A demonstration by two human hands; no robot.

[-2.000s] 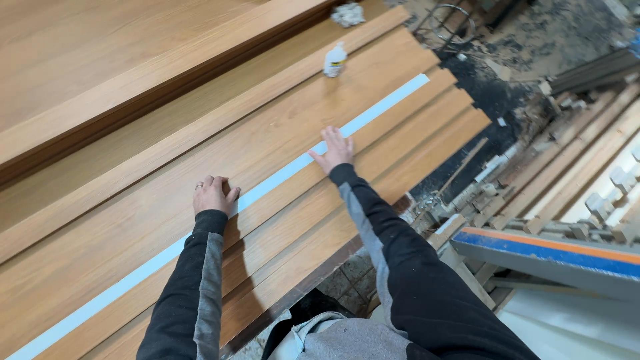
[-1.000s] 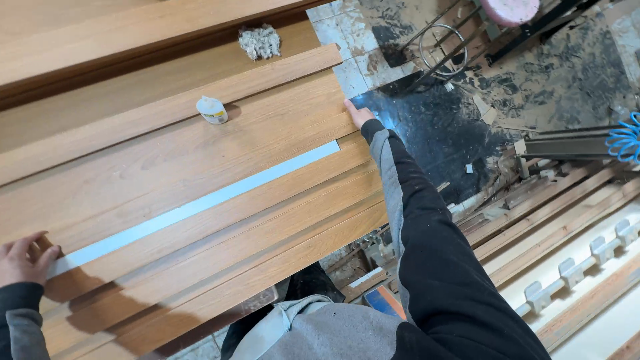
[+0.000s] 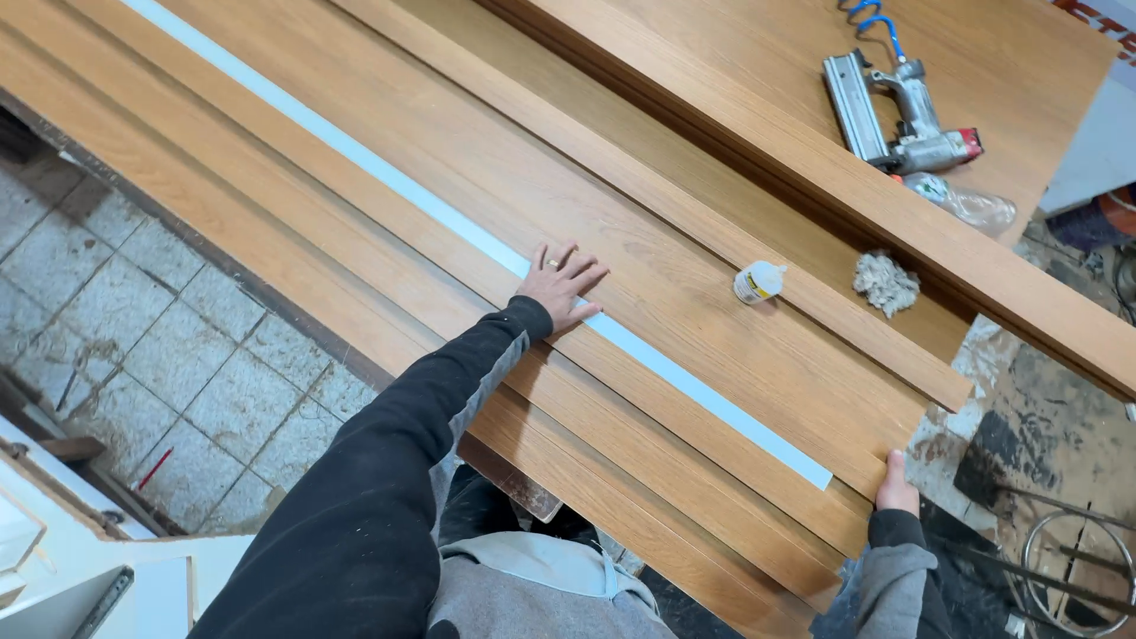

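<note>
My left hand [image 3: 561,286] lies with its fingers spread across a long pale strip [image 3: 710,386] and the wood-grain panel [image 3: 639,235] beside it. At the boards' right end, my right hand [image 3: 896,486] grips the end of a wood-grain board [image 3: 856,466], its thumb on the edge and its other fingers hidden. The strip runs lengthwise between stepped wood-grain boards [image 3: 621,422]. A small white bottle with a label [image 3: 759,282] stands on the panel, beyond the strip.
Past the bottle are a crumpled pale wad [image 3: 886,282], a raised long board [image 3: 799,160], a pneumatic nailer [image 3: 914,115] with a blue coiled hose [image 3: 874,18] and a clear plastic bottle [image 3: 972,206]. Littered floor tiles [image 3: 195,355] show at left; a metal ring [image 3: 1078,555] is at lower right.
My left hand has moved along the strip towards its right end. My right hand has gone from the strip, two seconds ago, to the boards' end. The view has turned strongly.
</note>
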